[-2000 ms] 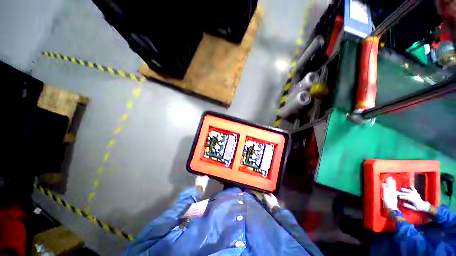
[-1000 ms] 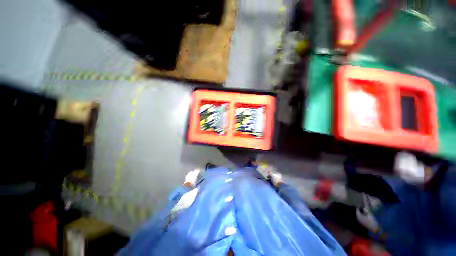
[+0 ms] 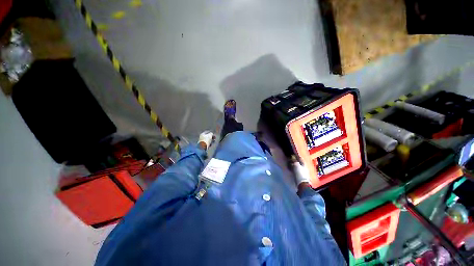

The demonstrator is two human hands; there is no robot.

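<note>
The deep black plastic crate [image 3: 291, 105] stands on the floor at my right front. A red-orange foam tray [image 3: 354, 148] fills its top. Its two pockets each hold a circuit board, one farther [image 3: 321, 130] and one nearer [image 3: 332, 160]. My right hand [image 3: 300, 172], in a white glove, is at the tray's near left edge; I cannot tell if it touches. My left hand [image 3: 206, 138], also white-gloved, hangs at my left side, away from the crate. It is small in view, and its finger shape is unclear.
Red-orange foam pieces [image 3: 99, 198] lie low at the left beside a black stack [image 3: 62, 109]. A wooden pallet [image 3: 379, 31] is at the upper right. The green bench [image 3: 358, 205] holds another foam tray [image 3: 373, 231]. White rolls [image 3: 382, 137] lie beyond the crate. Yellow-black tape [image 3: 127, 78] crosses the floor.
My view has turned left, so the crate now shows to my right and the bench at the lower right. Foam pieces show at the left. A foot shows ahead of my smock.
</note>
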